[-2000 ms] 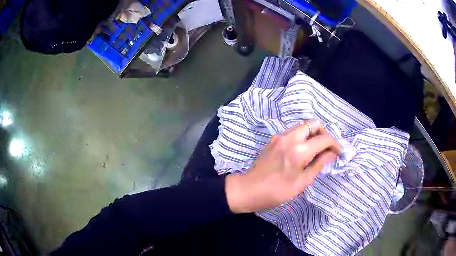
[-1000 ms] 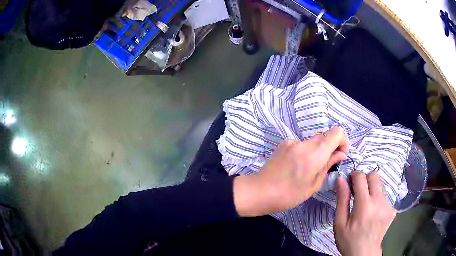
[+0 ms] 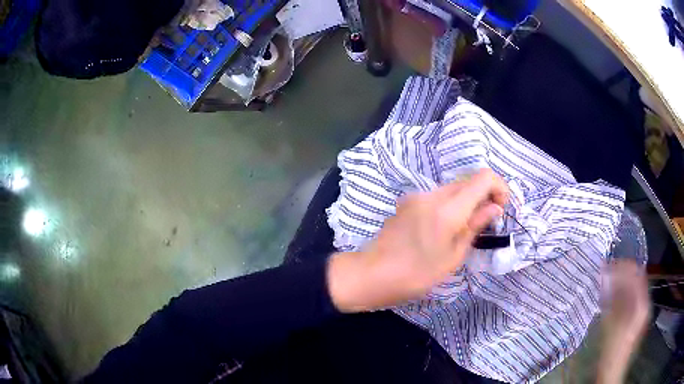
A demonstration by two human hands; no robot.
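The striped garment [image 3: 517, 322], white with dark blue-grey stripes, lies heaped over my lap. My left hand [image 3: 431, 240] pinches the cloth near its middle, thumb and index finger together. A short black label [image 3: 493, 241] shows just below those fingertips, beside a plain white patch [image 3: 512, 257]. A fine dark thread [image 3: 517, 220] runs from near the left fingertips over the cloth. My right hand [image 3: 624, 304] is strongly blurred at the garment's right edge, away from the label. What its fingers hold cannot be made out, and no needle is visible.
A white-topped table [image 3: 634, 34] curves along the upper right. A mesh bin [image 3: 634, 232] stands behind my right hand. A blue crate [image 3: 180, 82] and a dark cloth bundle [image 3: 109, 37] are at upper left over the green floor [image 3: 180, 180].
My right hand came in to the label beside my left a second ago and is now off to the right. The black label is more exposed. My left hand keeps its pinch.
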